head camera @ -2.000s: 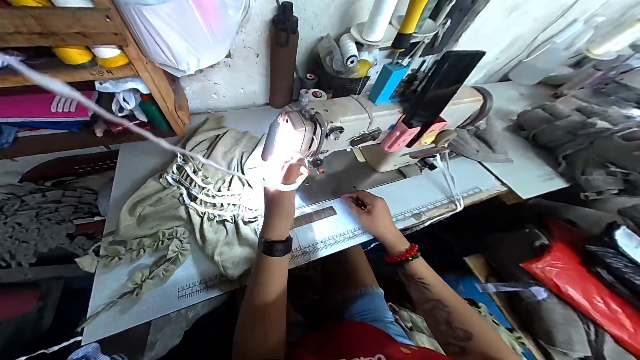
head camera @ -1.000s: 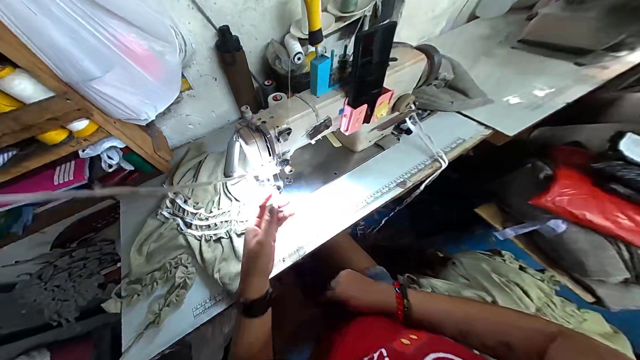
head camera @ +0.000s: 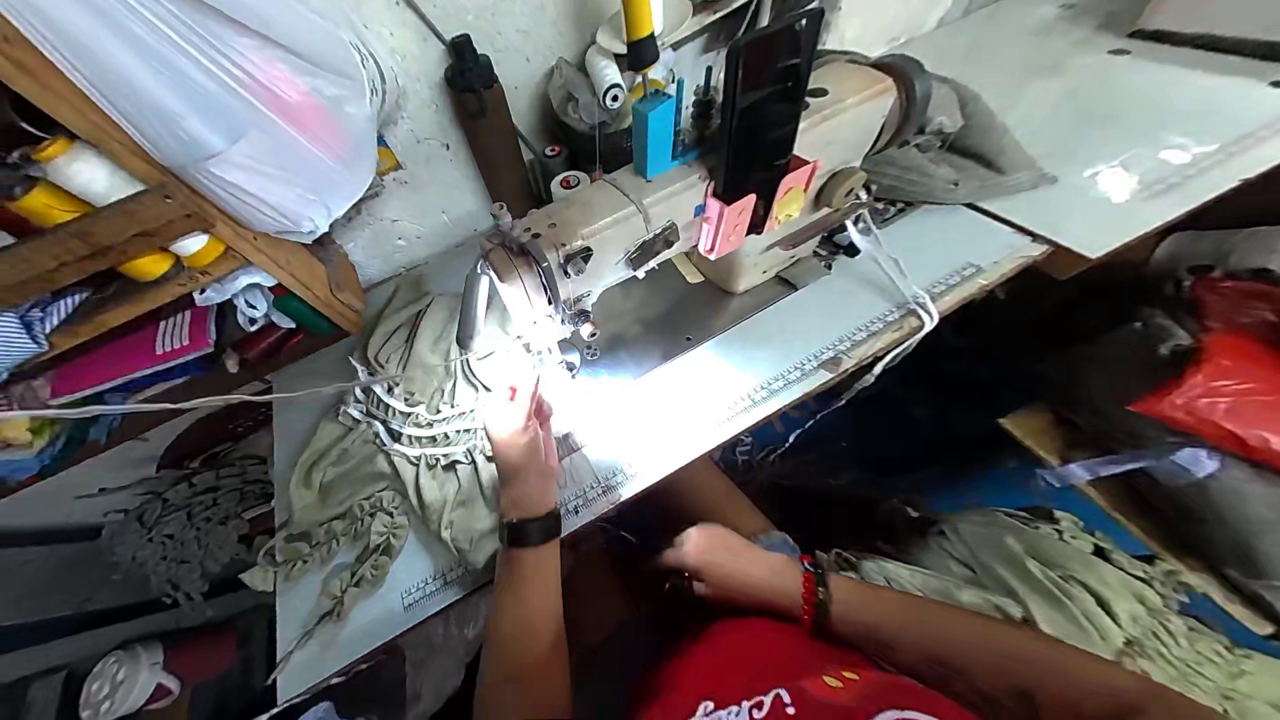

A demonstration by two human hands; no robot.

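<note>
My left hand (head camera: 522, 440), with a dark band on its wrist, rests beside the needle area of a sewing machine (head camera: 600, 215); glare hides its fingertips and whether it grips anything. Left of it, an olive-green gathered cloth (head camera: 400, 400) with white elastic strips lies on the table. My right hand (head camera: 725, 568), wearing a red beaded bracelet, is over my lap below the table's edge, blurred, fingers curled; whether anything is in it does not show. A long pale cord (head camera: 230, 400) runs from the left side toward the needle.
A phone (head camera: 770, 110) stands in a pink holder on the machine. Printed rulers (head camera: 850, 345) line the front edge of the table. A wooden shelf (head camera: 110, 225) with thread cones is at left. More green cloth (head camera: 1030, 580) and a red plastic bag (head camera: 1220, 390) lie at right.
My right hand has moved off the tabletop, where it was two seconds ago, to below the table's edge. My left hand remains near the needle. The view has shifted.
</note>
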